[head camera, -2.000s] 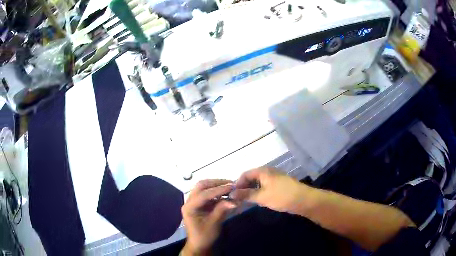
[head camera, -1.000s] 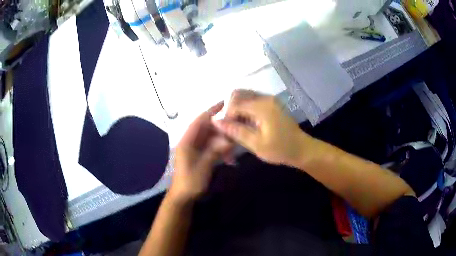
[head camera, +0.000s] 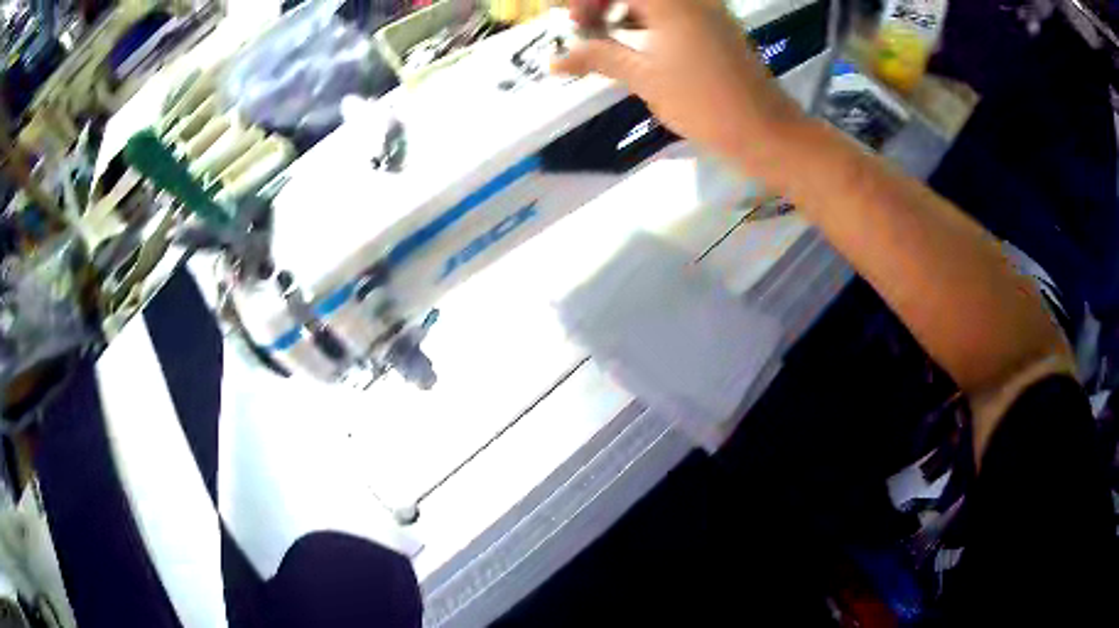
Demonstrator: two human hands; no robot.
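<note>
My right hand (head camera: 681,74) is at the top edge, over the top of the white sewing machine (head camera: 454,184). Its fingers are blurred and partly cut off, so I cannot tell whether they hold anything. My left hand is not in view. The needle area (head camera: 399,356) is under the machine head's left end. A stack of pale grey cloth pieces (head camera: 675,331) lies on the table right of the needle. A dark round-ended panel (head camera: 344,583) lies at the bottom left, cut off by the lower edge.
A long dark panel (head camera: 92,491) lies at the far left of the white table (head camera: 479,478). A green-handled tool (head camera: 178,172) stands behind the machine's left end. A bottle with a yellow label (head camera: 899,59) is at the top right. Cluttered cloth lies behind the machine.
My hands were together at the table's front edge. My right hand has moved up and away over the machine, and my left hand has left the view. The view has shifted.
</note>
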